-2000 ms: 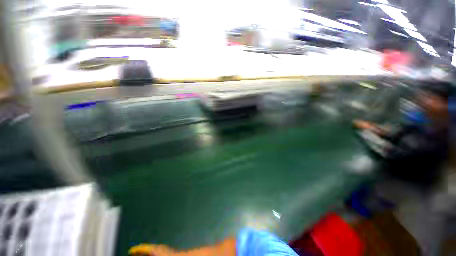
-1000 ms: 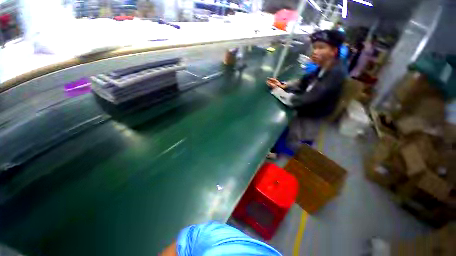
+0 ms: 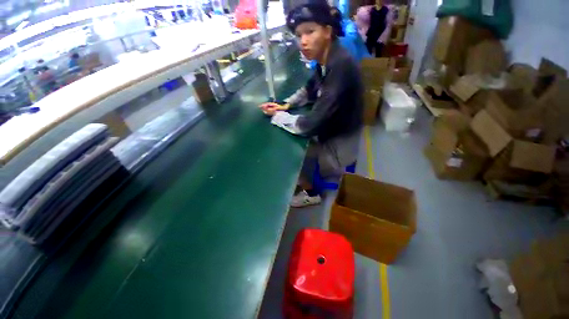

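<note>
Neither of my hands is in the picture. The green conveyor belt or bench [image 3: 187, 205] runs from the lower left away to the upper middle. A stack of grey-white trays [image 3: 62, 180] stands on its left side, at the left of the view, with pale layers on top and darker ones below. What the trays hold cannot be told.
A red stool [image 3: 321, 268] and an open brown carton [image 3: 373, 218] stand in the aisle by the belt's right edge. A seated co-worker [image 3: 340, 93] rests their hands on the belt. A white shelf [image 3: 156, 62] runs above left. Cardboard boxes [image 3: 493, 137] are heaped at right.
The view has swung right towards the aisle. The blue-sleeved arm at the bottom has left the picture. The tray stack now shows farther left, and the white compartment trays at lower left are out of view.
</note>
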